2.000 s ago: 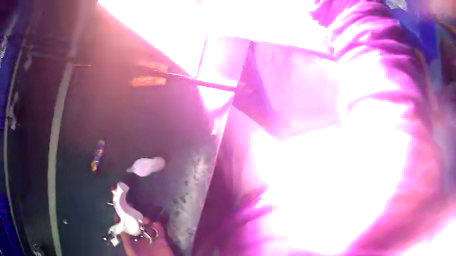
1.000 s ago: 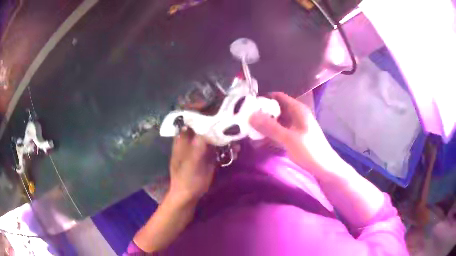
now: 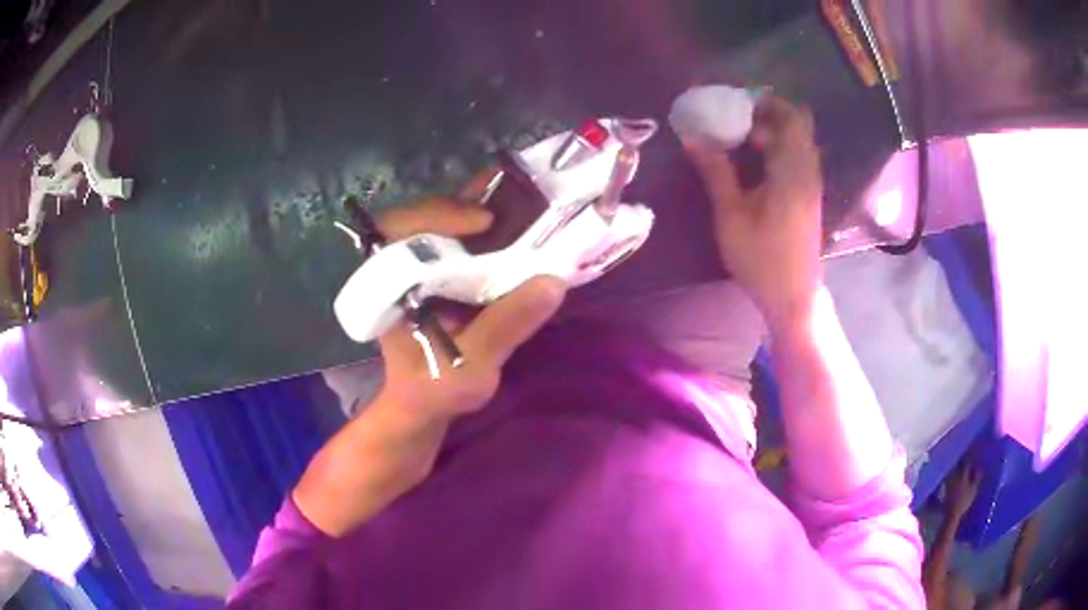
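Note:
My left hand point(image 3: 436, 346) is shut on a white toy scooter point(image 3: 501, 272), with fingers on both sides of its front. The scooter lies at a slant over the bench's near edge, its dark handlebar at the left and its red tail light at the upper right. A silver-grey bracket stands at its rear. My right hand point(image 3: 773, 209) is right of the scooter, apart from it, with its fingertips at the white glue bottle point(image 3: 712, 116). The bottle's nozzle cannot be made out.
Another white scooter point(image 3: 81, 173) is on the dark green bench point(image 3: 251, 346) at the left. Orange sticks point(image 3: 850, 42) and a looping black cable point(image 3: 921, 179) are at the upper right. Blue crates point(image 3: 227, 465) with white bags are below the bench edge. Another person's hands point(image 3: 958, 491) show at lower right.
My right hand has left the scooter and moved up right to the glue bottle, which is no longer above the scooter's tail. The scooter has turned, so its tail light and handlebar show more clearly.

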